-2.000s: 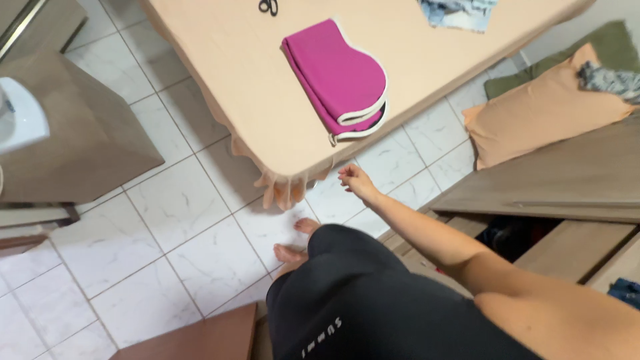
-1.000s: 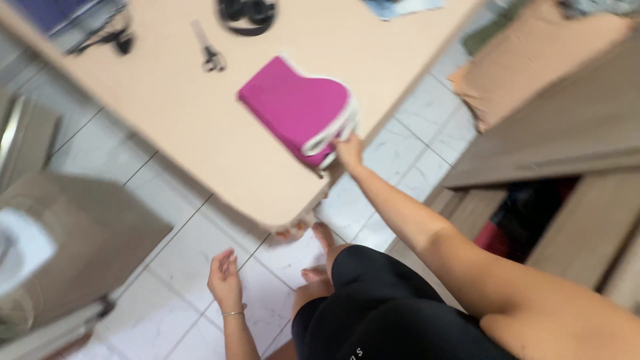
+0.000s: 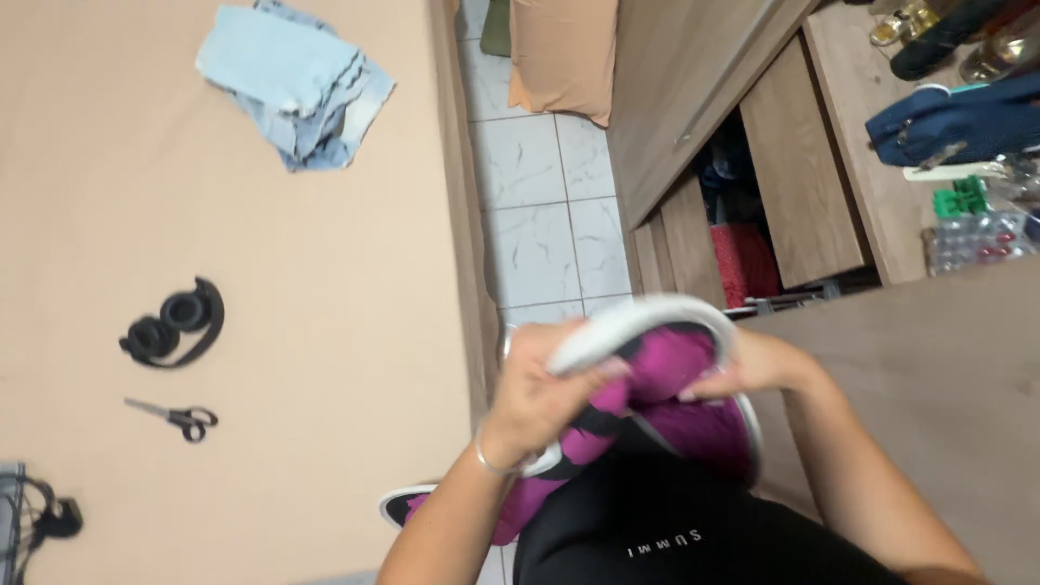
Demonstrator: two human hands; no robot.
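Observation:
A magenta fabric item with white piping and black patches [image 3: 670, 361] hangs partly unfolded in front of my body, between the bed edge and the wardrobe. My left hand [image 3: 540, 390], with a thin bracelet at the wrist, grips its white edge. On the other side my right hand [image 3: 735, 366] pinches the cloth near the curved piping. A further end of the item shows beyond my left forearm, over the bed's edge. Motion blurs the held edge, and folds hide part of the fingers.
On the beige-sheeted bed [image 3: 325, 325] lie folded light denim [image 3: 284, 81], black headphones [image 3: 175, 325], scissors [image 3: 183, 418] and a black cable [image 3: 57, 516]. A peach pillow [image 3: 565, 57] rests on the tiled floor. Wooden drawers [image 3: 800, 162] and a cluttered shelf [image 3: 861, 106] stand at right.
The magenta item lay folded on the bed's corner; now it is off the bed, partly unfolded in both hands. My left hand, empty one second ago, has taken hold of it. The view has turned strongly.

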